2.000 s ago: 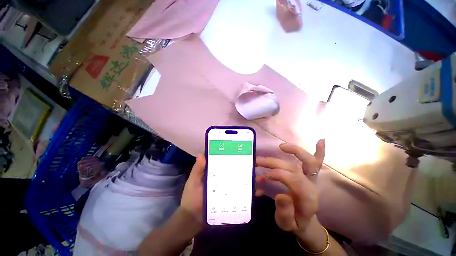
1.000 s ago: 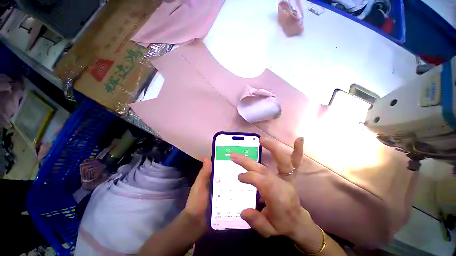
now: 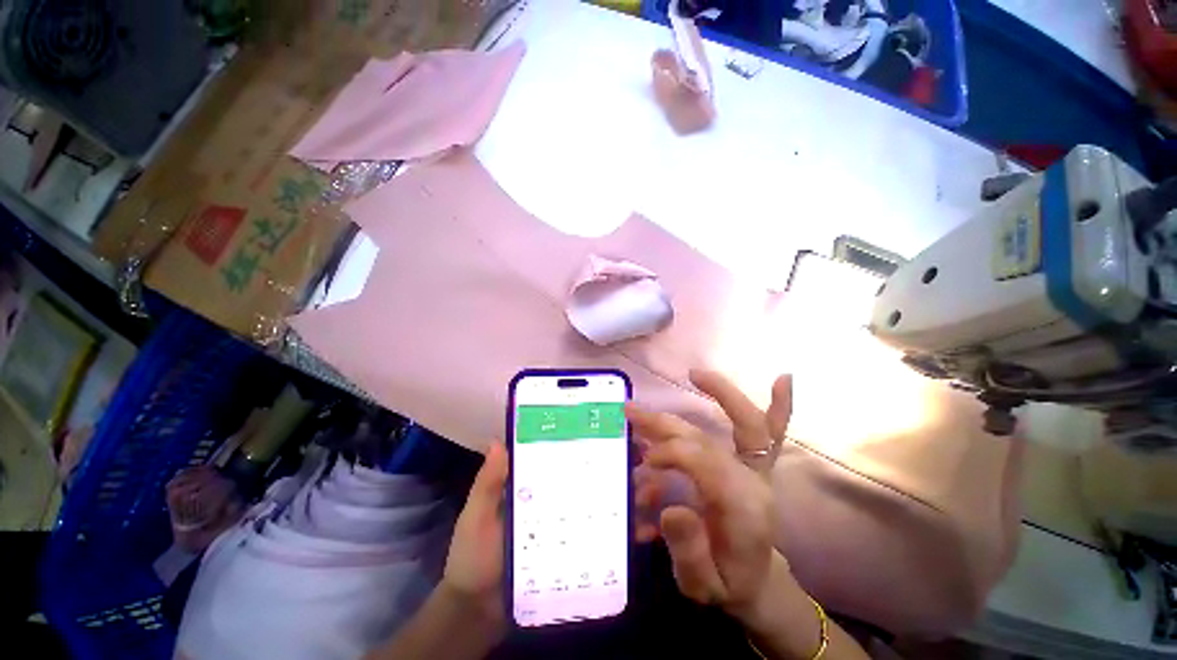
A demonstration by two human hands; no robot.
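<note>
A smartphone (image 3: 571, 516) stands upright in front of me, its screen white with a green band near the top. My left hand (image 3: 480, 548) holds it by its left edge. My right hand (image 3: 710, 503) is just right of the phone, fingers apart and partly curled, with a ring and a gold bracelet. Whether its fingertips touch the phone's edge I cannot tell. A large pink panel (image 3: 452, 277) lies behind the phone and runs right under the sewing machine head (image 3: 1033, 277). A small rolled pink piece (image 3: 620, 303) lies on the panel. The lamp glow hides the needle area.
Another pink piece (image 3: 420, 103) lies partly on brown cardboard (image 3: 194, 174) at left. A small folded pink piece (image 3: 684, 90) is on the white table (image 3: 826, 168). A blue tray (image 3: 949, 65) of scraps stands behind. A blue basket (image 3: 97, 516) with white and pink cloth is at lower left.
A second ago a right fingertip was over the phone's green band; now the right hand is off the screen to its right. The whole view has shifted, showing more of the machine head.
</note>
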